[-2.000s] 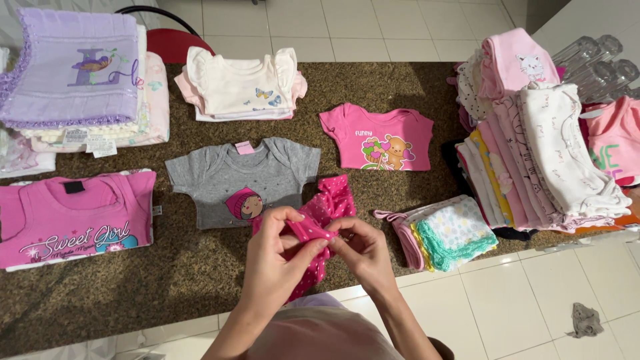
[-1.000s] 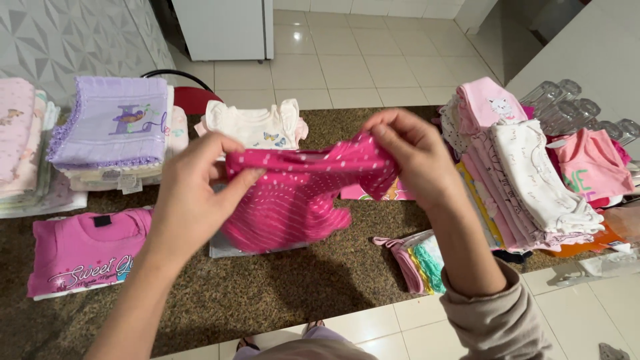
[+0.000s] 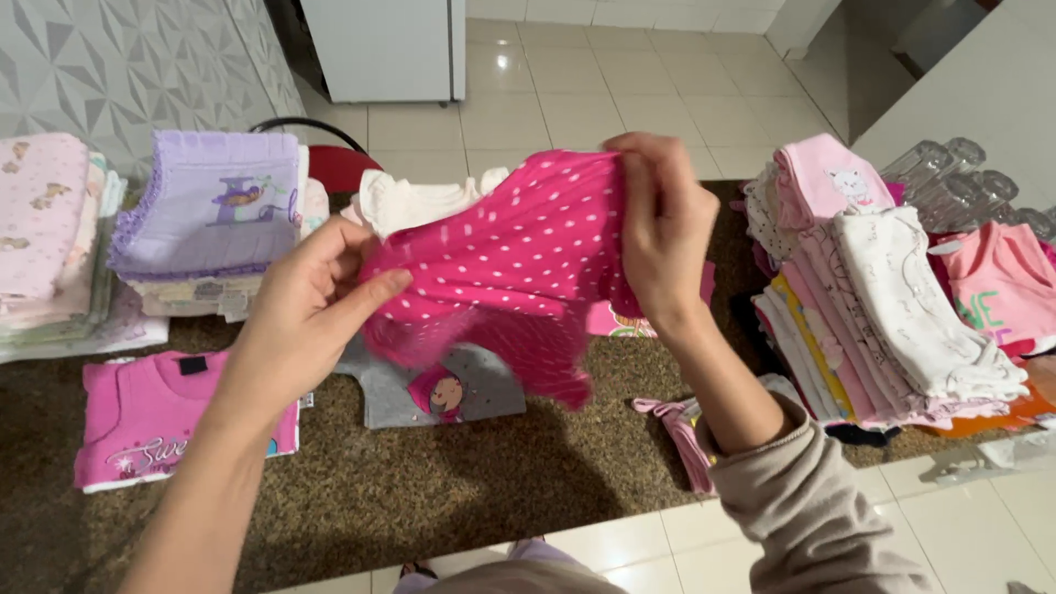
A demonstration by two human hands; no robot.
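A hot-pink baby garment with white dots is stretched in the air between my hands, its lower part blurred. My left hand pinches its left edge between thumb and fingers. At its upper right corner, my right hand grips the cloth. Below and behind it lies a grey baby top with a printed hooded figure, partly hidden. A pink printed top and a white ruffled top also show only in part behind the garment.
On the granite counter are a folded pink shirt, a purple embroidered cloth on a stack, and printed cloths at far left. Stacked baby clothes stand at right beside clear glasses. Small folded cloths lie near the right forearm.
The dotted garment was gathered in both hands low over the counter two seconds ago; now it is raised and spread between them, the right hand higher. The view has tilted up.
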